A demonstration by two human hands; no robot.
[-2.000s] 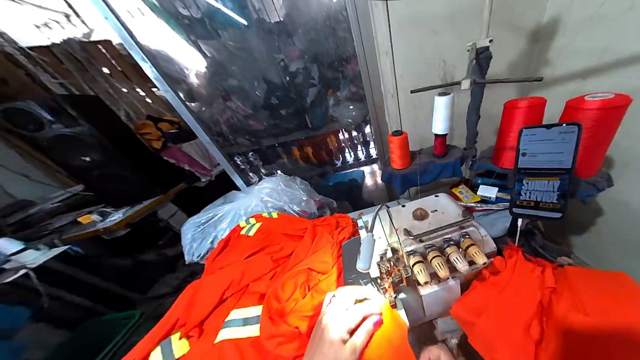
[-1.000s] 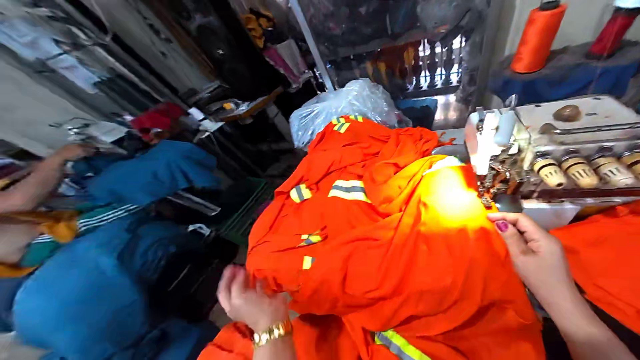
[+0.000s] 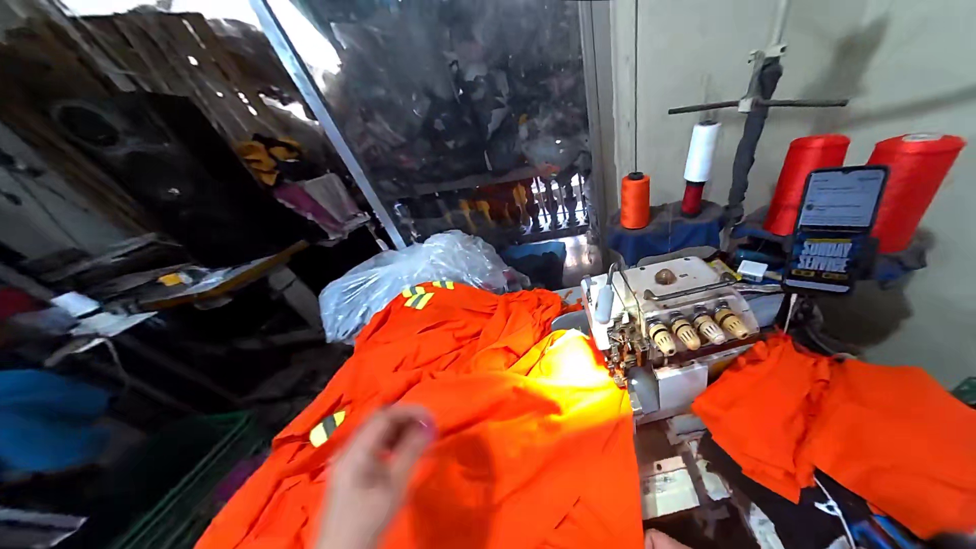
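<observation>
My left hand (image 3: pixel 381 457), blurred, is raised over the orange garment (image 3: pixel 488 427) with reflective strips; whether it holds any cloth I cannot tell. A bit of skin at the bottom edge, right of the garment, seems to be part of my right hand (image 3: pixel 663 540); its fingers are hidden. The garment spreads left of the overlock sewing machine (image 3: pixel 671 278), its lit edge lying by the needle area. More orange cloth (image 3: pixel 877 435) lies at the right of the machine.
Behind the machine stand an orange thread spool (image 3: pixel 634 201), a white spool (image 3: pixel 701 152) and large red thread cones (image 3: pixel 915 191). A phone (image 3: pixel 836 229) stands upright before the cones. A clear plastic bag (image 3: pixel 419 274) lies behind the garment; a green crate (image 3: pixel 191 480) is at lower left.
The view has swung back right. One second ago my right hand was at the garment's edge beside the machine; now it is mostly out of view. My left hand is over the garment's middle.
</observation>
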